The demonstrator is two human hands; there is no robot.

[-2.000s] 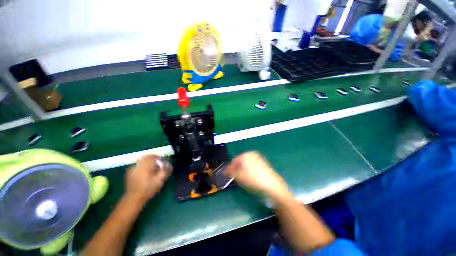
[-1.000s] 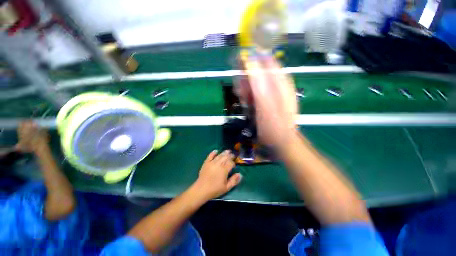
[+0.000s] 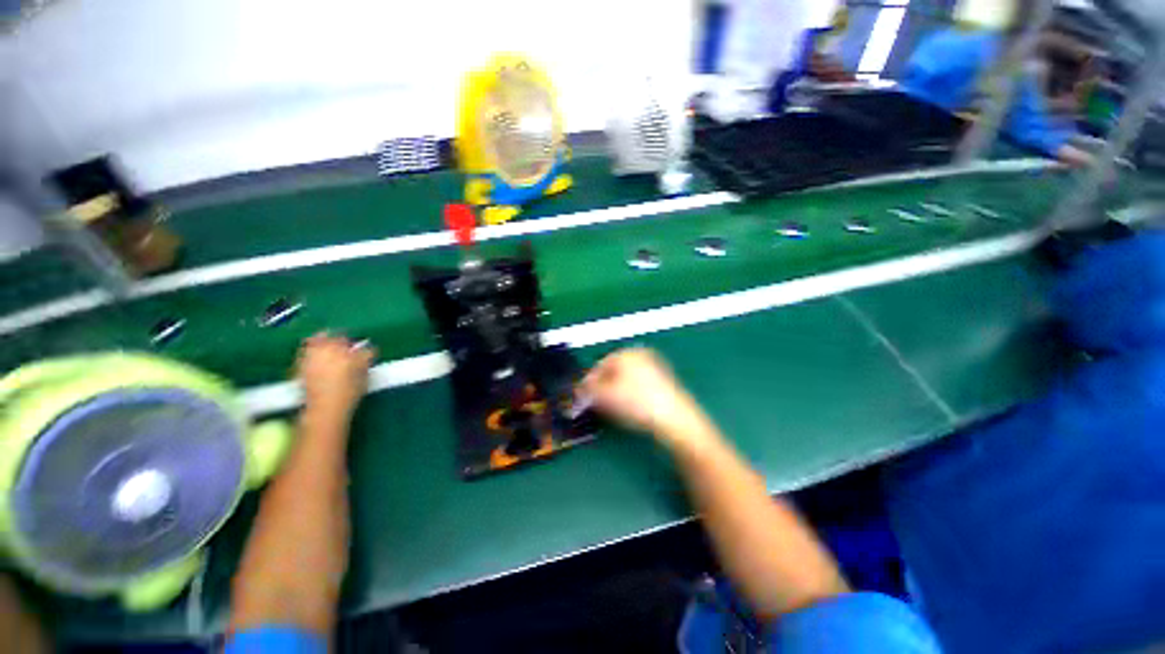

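Note:
The black toggle press fixture (image 3: 492, 339) stands on the green worktop in front of me, its red handle (image 3: 461, 224) upright. The orange-and-black nest (image 3: 521, 432) at its front shows no clear unit in it. My right hand (image 3: 629, 387) is at the right side of the base, fingers closed around a small, blurred light-edged unit (image 3: 578, 406). My left hand (image 3: 335, 368) is left of the fixture at the belt's white line, with a small light thing at its fingertips, too blurred to tell whether it is held.
The green conveyor belt (image 3: 588, 280) carries several small dark units. A yellow-green fan (image 3: 141, 479) stands left. A yellow cartoon fan (image 3: 514, 128), white fan (image 3: 649, 132) and black trays (image 3: 830, 138) are on the far side. A blue-clad person (image 3: 1048, 473) is at the right.
One second ago my right hand was over the press handle and my left beside the nest. Now the handle is uncovered, my right hand is low beside the base, and my left is at the belt.

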